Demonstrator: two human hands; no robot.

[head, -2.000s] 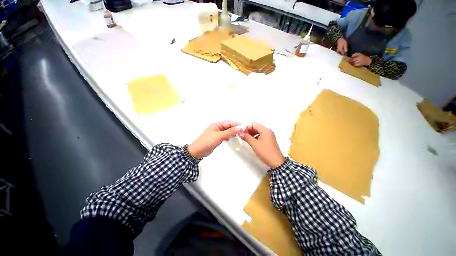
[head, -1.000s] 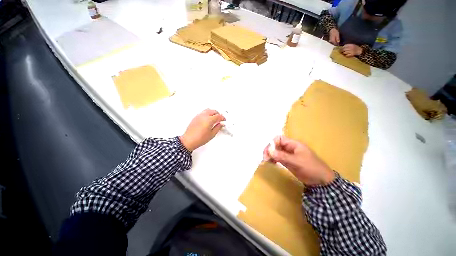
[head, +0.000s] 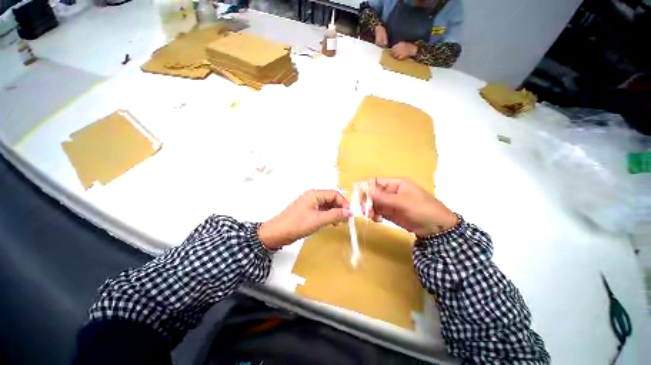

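Observation:
A narrow white strip [head: 355, 246] hangs down between my hands, its lower end blurred. My left hand [head: 307, 216] pinches it between thumb and fingertips. My right hand [head: 407, 205] holds white strip material at its fingertips, close beside my left. Below my hands a brown kraft blank [head: 357, 281] lies flat at the table's near edge, its upper part partly hidden by my hands. Beyond it lies a long spread of brown blanks [head: 389, 139] with ragged edges.
A kraft blank with a white line [head: 110, 150] lies left. A kraft stack [head: 250, 57] and bottle [head: 330, 39] stand beyond. A coworker's hands [head: 404, 50] hold a brown piece. Right are scissors [head: 618, 319], a clear plastic bag [head: 571, 153] and brown pieces [head: 508, 98].
The view has turned to the right. My hands, apart a second ago, are together again over the near blank with the white strip between them. The scissors and plastic bag show more fully.

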